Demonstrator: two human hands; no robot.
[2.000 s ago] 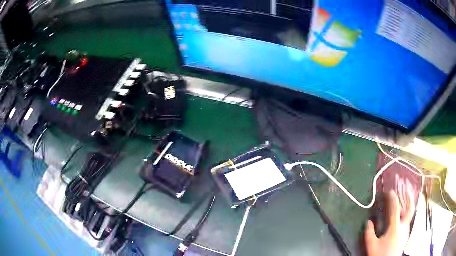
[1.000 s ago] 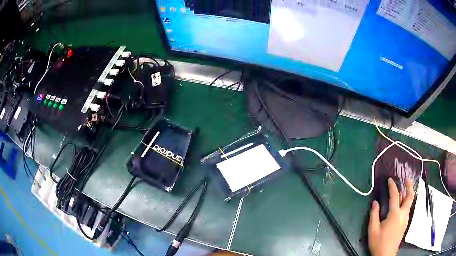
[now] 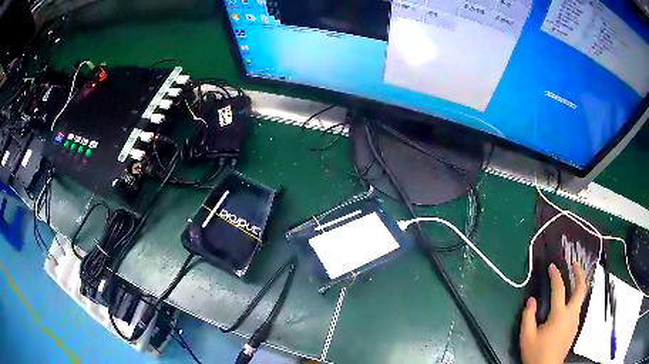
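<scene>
My right hand (image 3: 553,328) rests on a black computer mouse (image 3: 542,293), mostly hidden under it, on a dark mouse pad (image 3: 578,245) at the right. My left hand is not in view. A display unit (image 3: 354,245) with a white screen lies in a clear bag at the centre, a white USB cable (image 3: 466,240) plugged into its right side. A second unit (image 3: 231,224), its screen showing "android", lies in a bag to its left with a black lead. A large monitor (image 3: 455,64) shows a blue desktop with black and white windows.
A black test control box (image 3: 107,124) with green buttons stands at the left, a power adapter (image 3: 222,128) beside it. Coiled black cables (image 3: 107,245) lie at the left bench edge. A barrel connector (image 3: 249,348) lies at the front edge. A pen (image 3: 613,334) lies on white paper (image 3: 633,306).
A large pale window has opened on the monitor since two seconds ago. A skin-toned sliver at the bottom edge one second ago is gone. My right hand stays at the mouse.
</scene>
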